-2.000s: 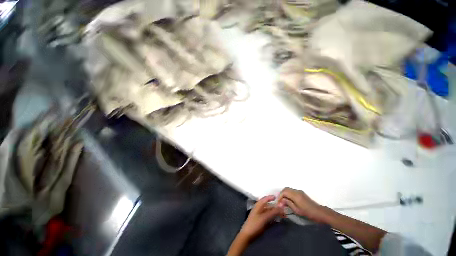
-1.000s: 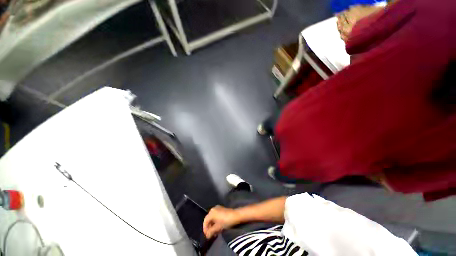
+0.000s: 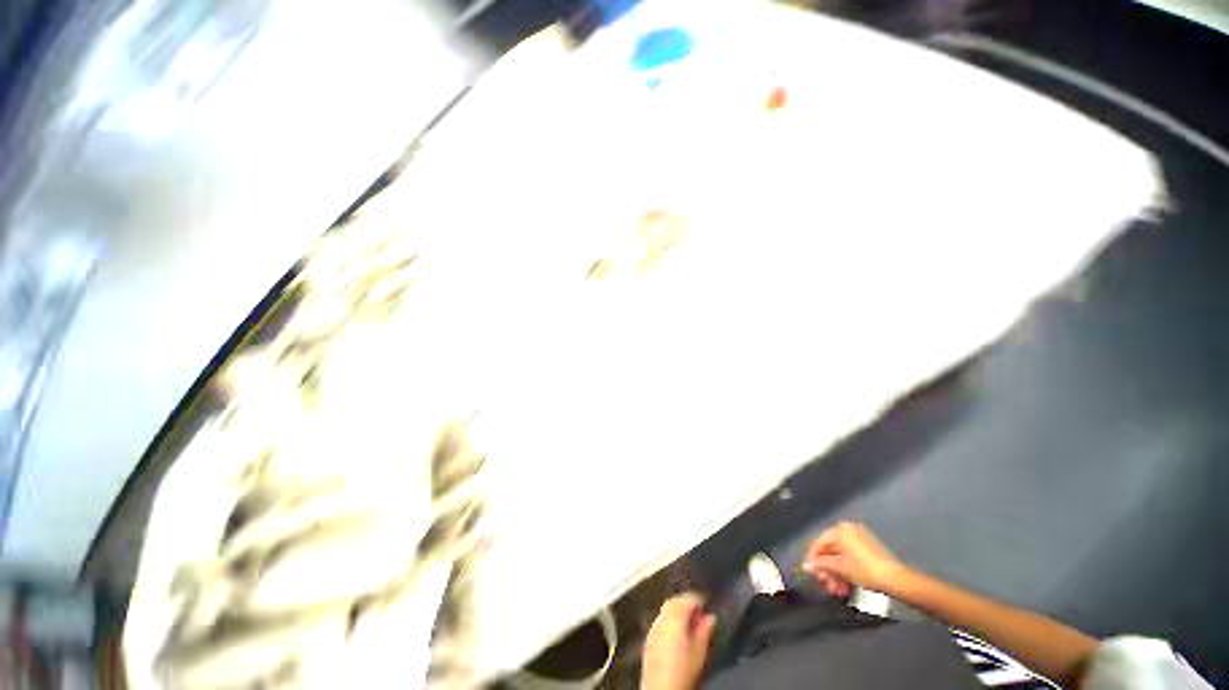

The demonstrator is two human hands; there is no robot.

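My left hand [image 3: 678, 640] is at the bottom edge, partly cut off, just off the table's near edge, with its fingers bent. My right hand [image 3: 849, 557] is to its right above the floor, with its fingers curled. Both are small and blurred, and I cannot make out anything held. A heap of beige bags [image 3: 310, 553] lies at the left of the white-covered table [image 3: 809, 270], washed out by glare. A pale strap loop [image 3: 586, 654] hangs at the near edge, beside my left hand.
Blurred beige pieces [image 3: 656, 239] lie mid-table. A blue object [image 3: 662, 50] and a small red one [image 3: 776, 99] stand at the far side. Dark grey floor [image 3: 1078, 391] lies to the right. A white shoe [image 3: 766, 573] shows between my hands.
The view has swung from the floor and a person in red clothing back to the table and beige heap. My left hand has come into view; my right hand appears farther right.
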